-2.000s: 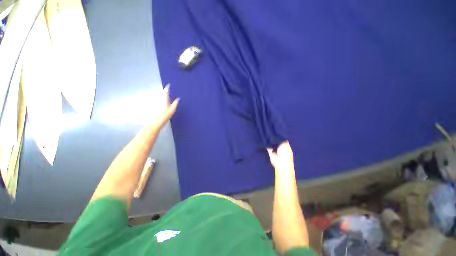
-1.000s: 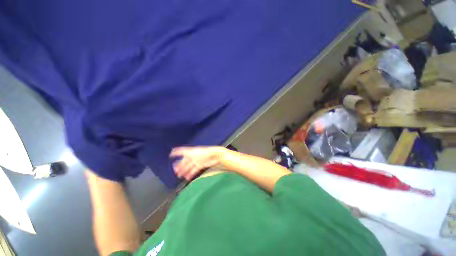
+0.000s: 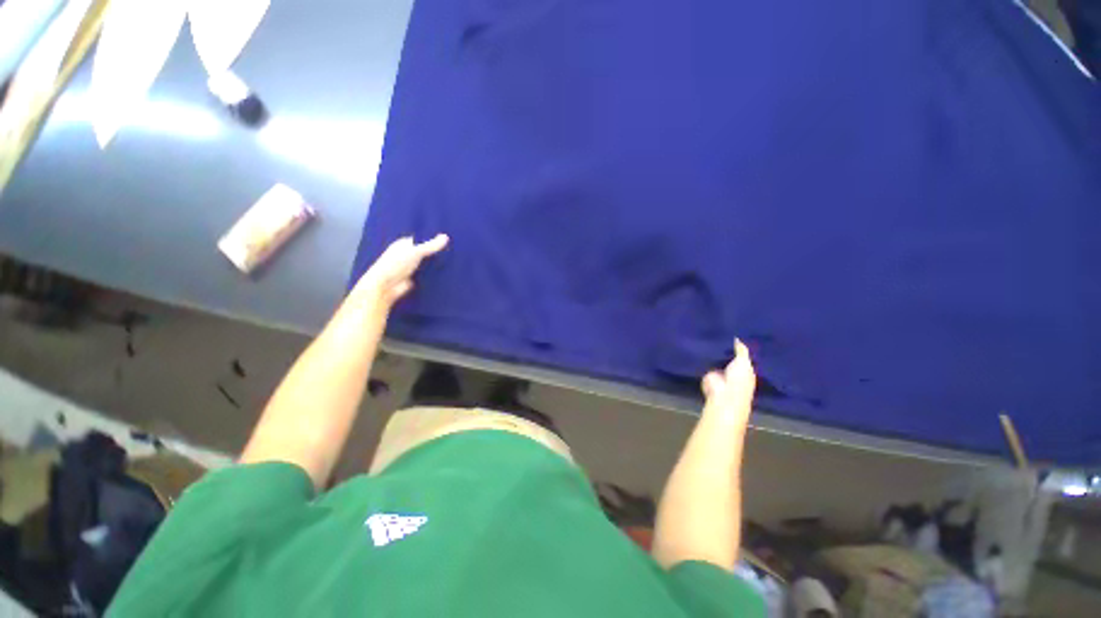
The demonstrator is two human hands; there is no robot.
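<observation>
A royal-blue fabric ply [image 3: 833, 205] covers the table, with wrinkles and shallow folds near its front edge. My left hand [image 3: 405, 266] is on the fabric's near left corner, thumb and fingers apart. My right hand [image 3: 732, 380] is at the front edge beside a dark fold; its fingertips touch the cloth, and whether they pinch it cannot be told. A pale pinkish block [image 3: 268, 228] lies on the bare grey table at left. A small white and dark weight [image 3: 237, 97] lies beyond it.
White and cream pointed paper patterns [image 3: 135, 54] lie at the far left. The grey table [image 3: 133, 229] has a metal front edge. A thin pale stick [image 3: 1013, 442] projects at the right edge. Below are the aisle floor, dark scraps, and brown and clear items at lower right.
The bunched cloth has been spread out to the right of the weights. My hands have moved apart to the front edge. The view has swung back left, and the pinkish block shows again.
</observation>
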